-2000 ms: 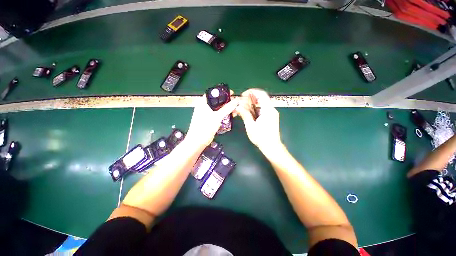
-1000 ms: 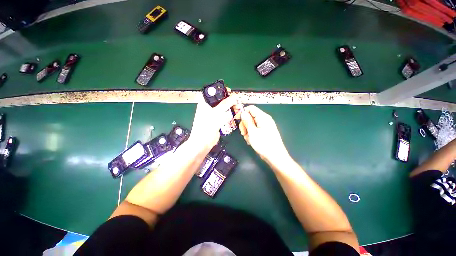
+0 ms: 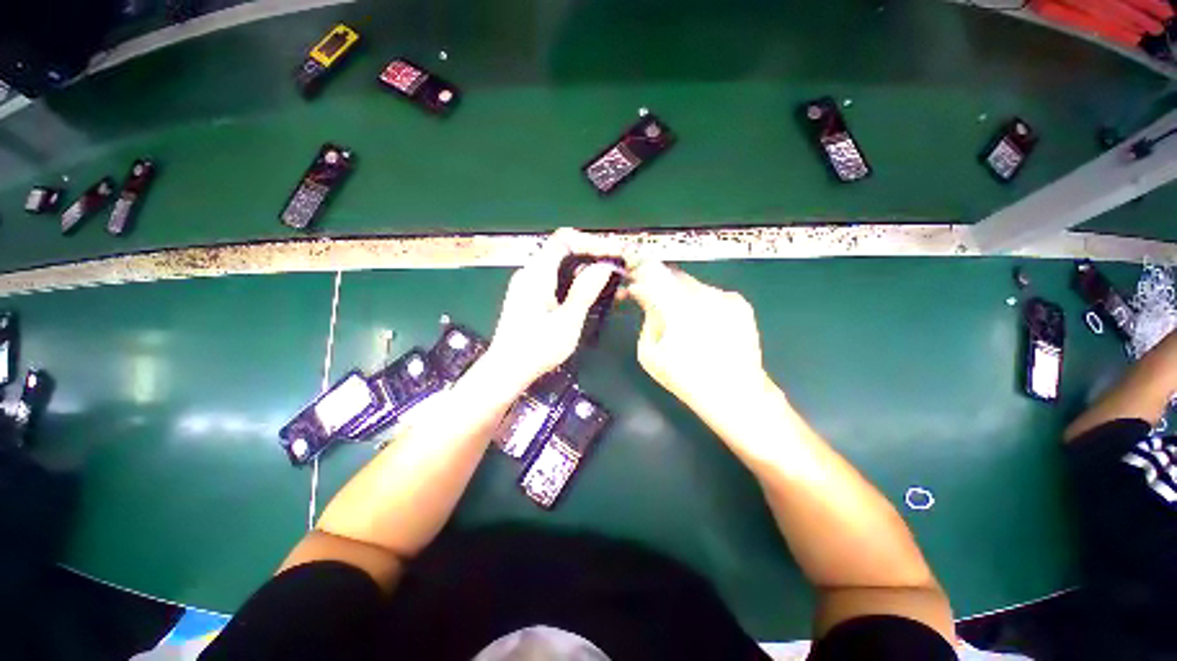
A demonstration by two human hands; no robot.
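Note:
My left hand (image 3: 540,316) is closed around a black handset (image 3: 591,287), held upright over the worktop near the pale metal strip. My right hand (image 3: 691,316) is at the handset's upper right side, its fingertips together there. Whether they pinch a small part cannot be told. The fingers hide most of the handset. Several black handsets (image 3: 342,404) overlap in a fan to the left of my left forearm. Two more handsets (image 3: 565,452) lie overlapping between my forearms.
Across the metal strip (image 3: 826,242), spaced handsets (image 3: 629,154) and a yellow-framed one (image 3: 331,49) lie on the green belt. A pale ring (image 3: 919,497) lies at right. A neighbour's arm (image 3: 1126,387), a handset (image 3: 1044,350) and whitish loops (image 3: 1153,310) are at far right.
The belt handsets have shifted left. My left hand has turned the held handset so its round pale spot no longer shows. My right hand has moved slightly right, its fingertips still at the handset.

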